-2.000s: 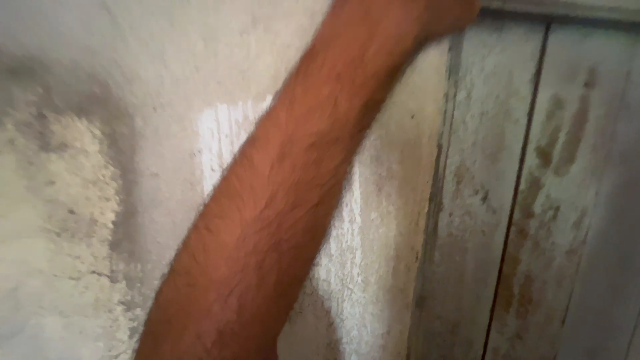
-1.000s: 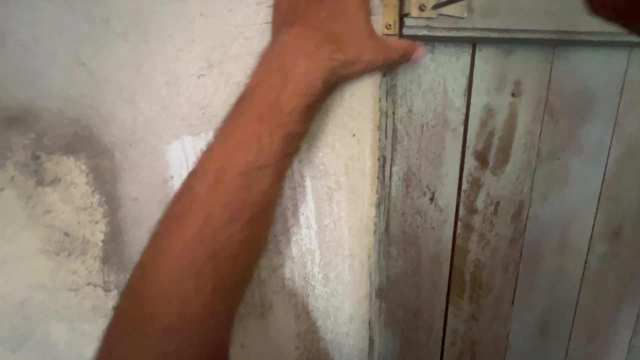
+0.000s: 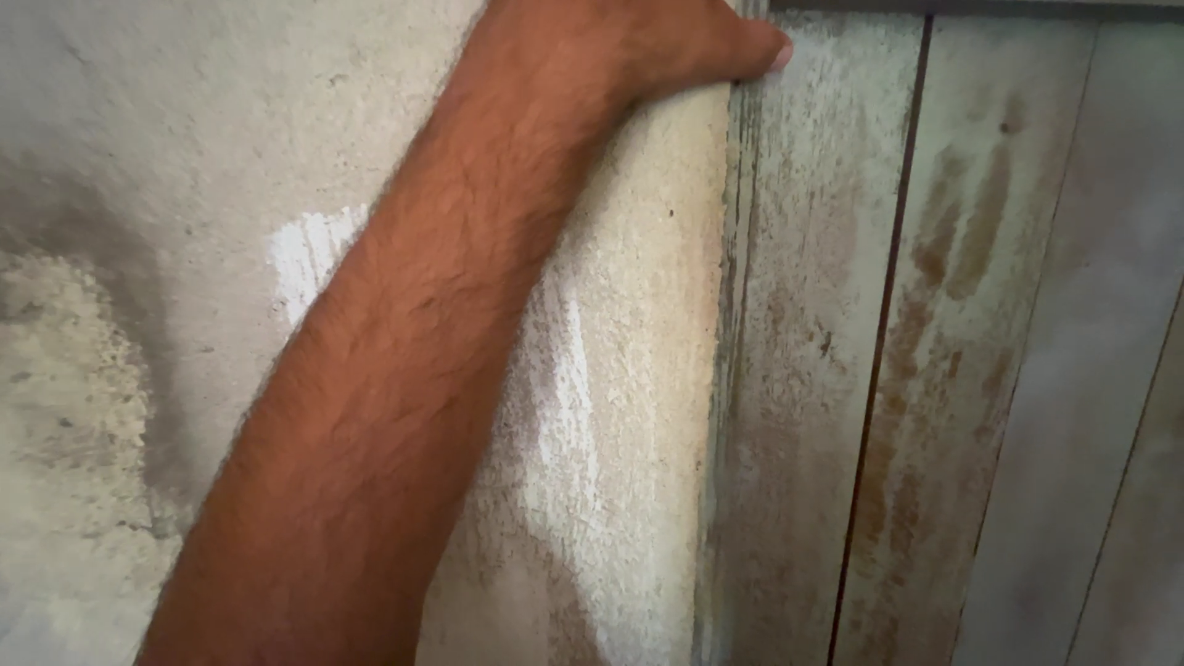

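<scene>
My left hand (image 3: 652,42) is at the top of the view, with its forearm rising from the lower left across a rough plastered wall (image 3: 592,370). The thumb points right, its tip over the left edge of a weathered panel of wooden boards (image 3: 823,277). The other fingers are cut off by the top edge, so whether they hold anything is hidden. My right hand is out of view.
A horizontal wooden rail (image 3: 980,11) crosses the top of the boards. Brown stains (image 3: 939,231) mark one board. White streaks (image 3: 573,398) and a rough, pale patch (image 3: 69,398) show on the wall.
The brass-coloured hardware above the thumb and the dark shape at the upper right, both seen one second ago, are out of view. The view has shifted.
</scene>
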